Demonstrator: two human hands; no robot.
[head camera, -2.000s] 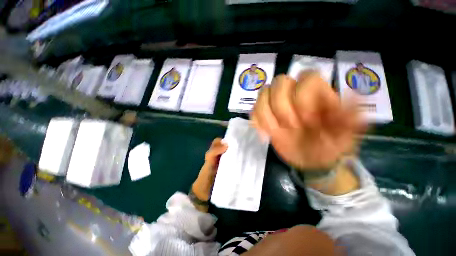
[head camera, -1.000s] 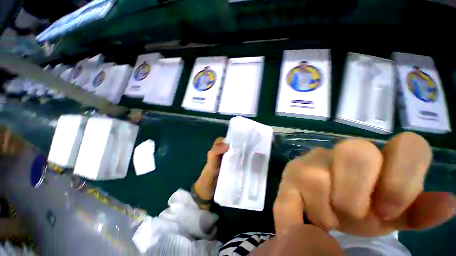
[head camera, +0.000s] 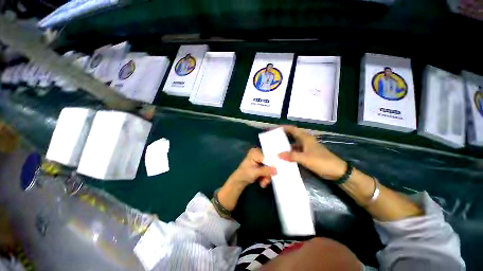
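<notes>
A white stack of inner trays (head camera: 293, 198) is turned on its narrow side in front of me, above the near bench. My left hand (head camera: 253, 168) grips its left side near the upper end. My right hand (head camera: 307, 153) holds the upper right of the same stack, thumb on its near face. Just beyond, an open white box base (head camera: 314, 90) stands empty on the conveyor, with its printed lid (head camera: 268, 84) on its left. The stack's recessed face is not visible.
More lids (head camera: 388, 92) and bases (head camera: 213, 79) stand in a row on the dark green belt; the base at right (head camera: 444, 106) shows recesses. Thick tray stacks (head camera: 114, 145) and a loose white piece (head camera: 157, 157) lie on the near bench at left. Grey floor is at lower left.
The row of boxes has shifted rightward in view. The held stack has turned from face-up to narrow side up. My right hand has come back from the right foreground and now holds it too.
</notes>
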